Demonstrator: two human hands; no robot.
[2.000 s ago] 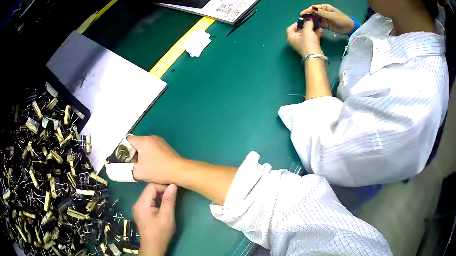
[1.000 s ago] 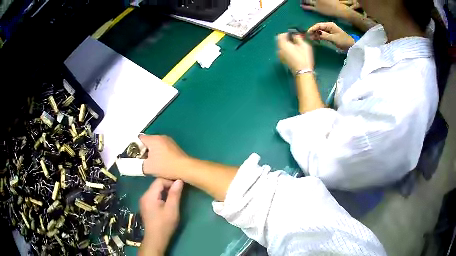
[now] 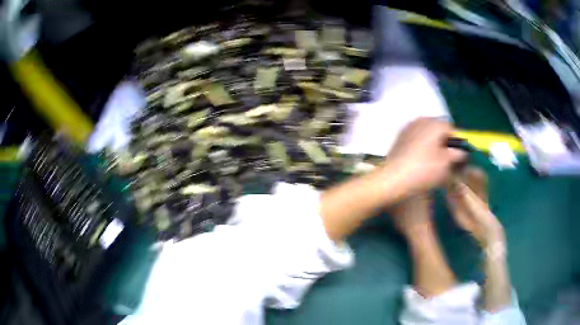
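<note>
The picture is strongly blurred. My left hand point(image 3: 423, 152) reaches in from the lower left in a white sleeve, with a small dark part point(image 3: 459, 145) at its fingertips. A forearm from below, which looks like my right, ends in a hand point(image 3: 412, 206) partly hidden behind my left hand; its grip cannot be told. A large pile of binder clips point(image 3: 254, 114) with cream strips lies left of the hands.
Another hand point(image 3: 477, 212), seemingly another person's, is close to the dark part. A white board point(image 3: 407, 92) lies beside the pile. A slotted black tray point(image 3: 63, 209) is at far left. A white scrap point(image 3: 502, 154) lies by the yellow tape point(image 3: 486, 139) on the green mat point(image 3: 540, 216).
The view has swung left, bringing the whole pile and the slotted tray into view. My left arm now reaches across to a dark part. The white piece held earlier cannot be made out.
</note>
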